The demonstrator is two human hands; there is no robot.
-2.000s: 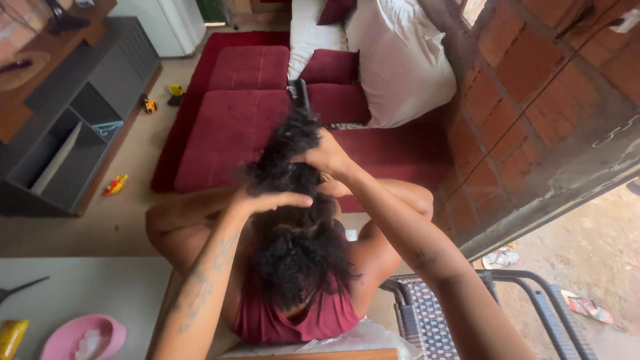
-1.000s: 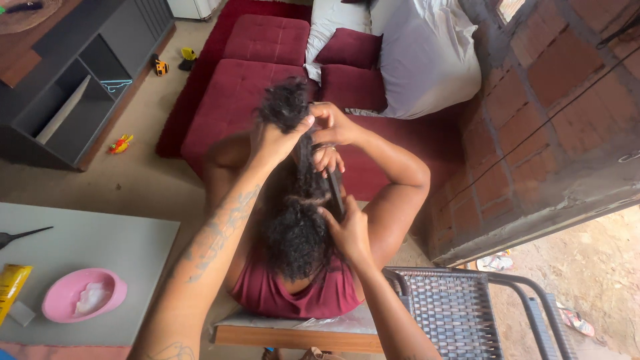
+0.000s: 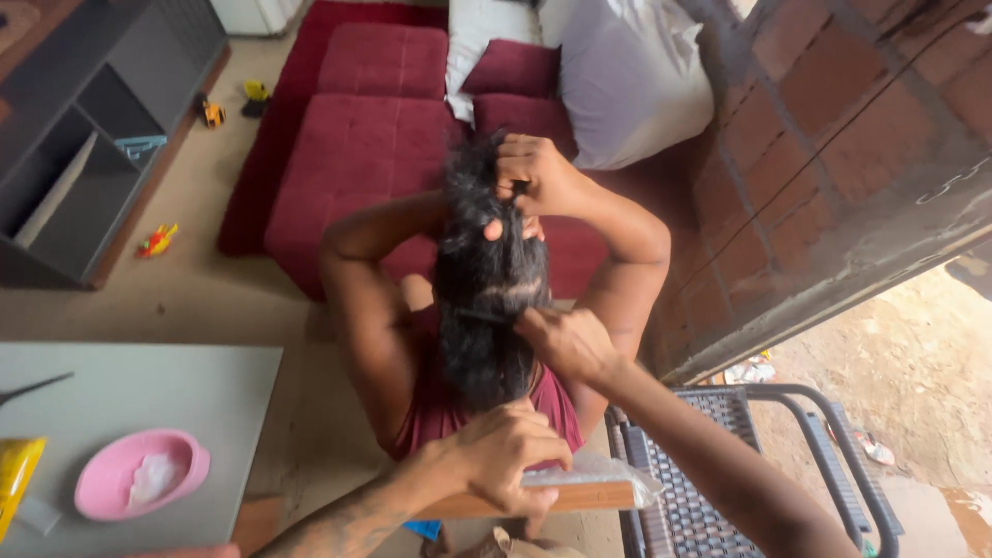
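A seated person in a maroon top has dark curly hair with a parting across the back of the head. My right hand grips a dark comb that lies across the hair just below the parting. Down at the nape, my left hand is at the lower ends of the hair, its fingers curled; whether strands are in its grasp cannot be told. The seated person's own raised hand holds the upper hair up, and fingertips of their other hand show among the strands.
At the lower left, a table bears a pink bowl with white stuff, a yellow packet and a dark-handled tool. A woven chair stands at right, beside a brick wall. A maroon sofa lies ahead.
My left hand has moved from the upper hair down to the nape. My right hand holds the comb, now lying across the hair. The seated person's hands hold the upper section.
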